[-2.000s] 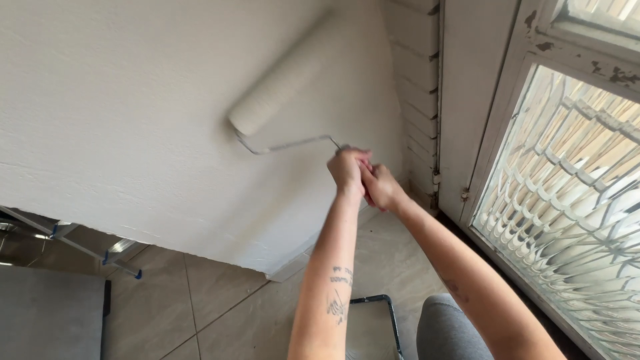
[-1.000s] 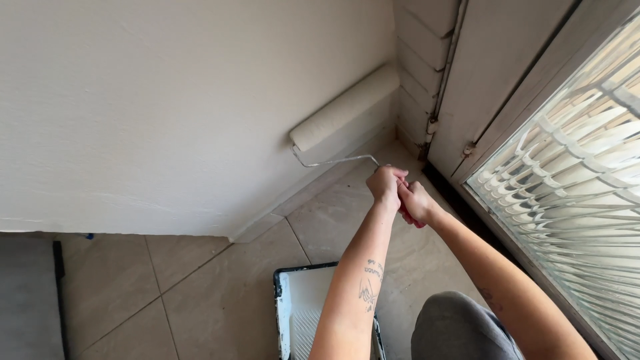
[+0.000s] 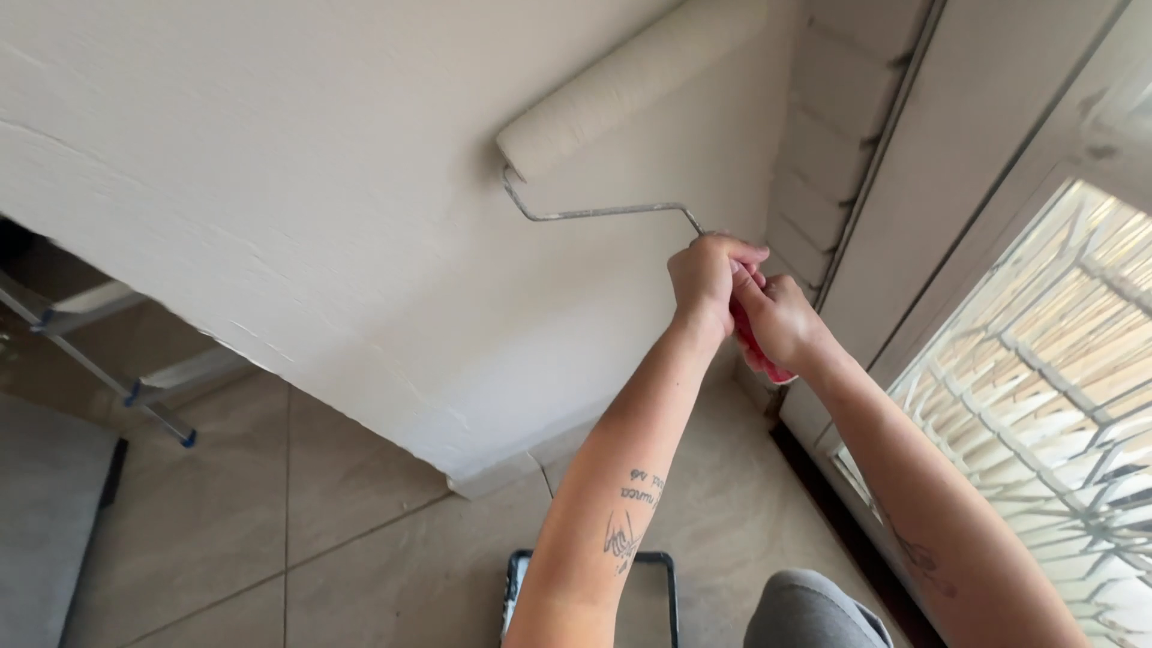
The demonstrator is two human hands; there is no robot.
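Both my hands are closed around the red handle of a paint roller. My left hand (image 3: 711, 281) grips it nearer the metal frame, and my right hand (image 3: 781, 322) holds it just below, touching the left. The roller's long off-white sleeve (image 3: 621, 94) lies slantwise against the white wall (image 3: 378, 225), its upper end cut off by the top of the view. A bent wire frame (image 3: 612, 213) links the sleeve to the handle. Beneath my left forearm, the dark-rimmed paint tray (image 3: 673, 594) rests on the tiled floor, partly hidden.
To the right are a white door (image 3: 954, 180) with a patterned metal grille (image 3: 1053, 396) and a dark threshold strip (image 3: 837, 531). A metal stepladder (image 3: 117, 387) with blue feet and a grey panel (image 3: 45, 513) are at left. My knee (image 3: 810, 612) shows at the bottom.
From low on the wall by the baseboard one second ago, the roller has moved up the wall with both hands on its handle. The view has shifted, bringing the stepladder back in.
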